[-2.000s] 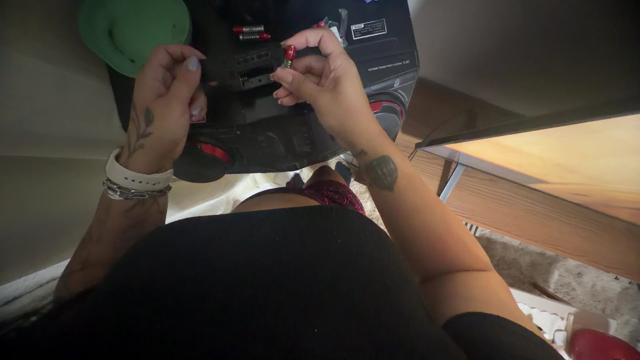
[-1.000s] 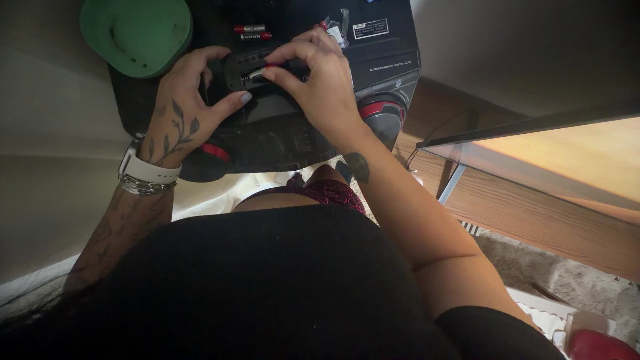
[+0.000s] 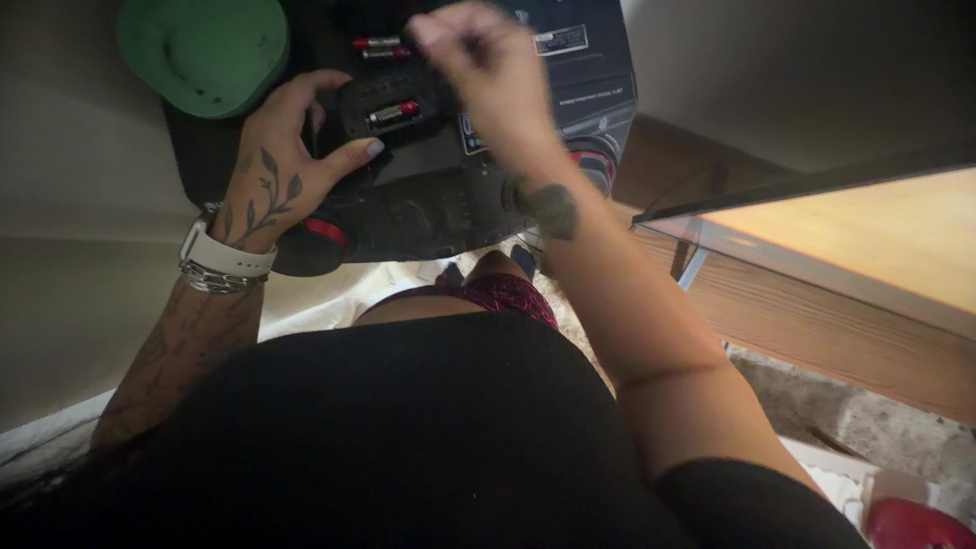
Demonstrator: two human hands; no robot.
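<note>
A small black device (image 3: 354, 103) with an uncovered battery compartment is held in my left hand (image 3: 293, 152), thumb at its near edge and fingers behind it. One red-and-silver battery (image 3: 394, 113) lies in the compartment. Just behind the device, two more red-and-silver batteries (image 3: 381, 47) lie side by side on the black speaker-like unit (image 3: 427, 206). My right hand (image 3: 484, 49), blurred, is raised to the right of those batteries with its fingers curled; whether anything is between them cannot be told.
A green plastic bowl (image 3: 210, 57) sits at the back left of the black unit. Red-ringed round parts (image 3: 324, 232) stick out at its near corners. To the right stand a wooden surface (image 3: 823, 297) and a lit screen (image 3: 862, 229).
The battery that my right hand held two seconds ago is now in the compartment. My right hand has moved away from the device, up and to the right.
</note>
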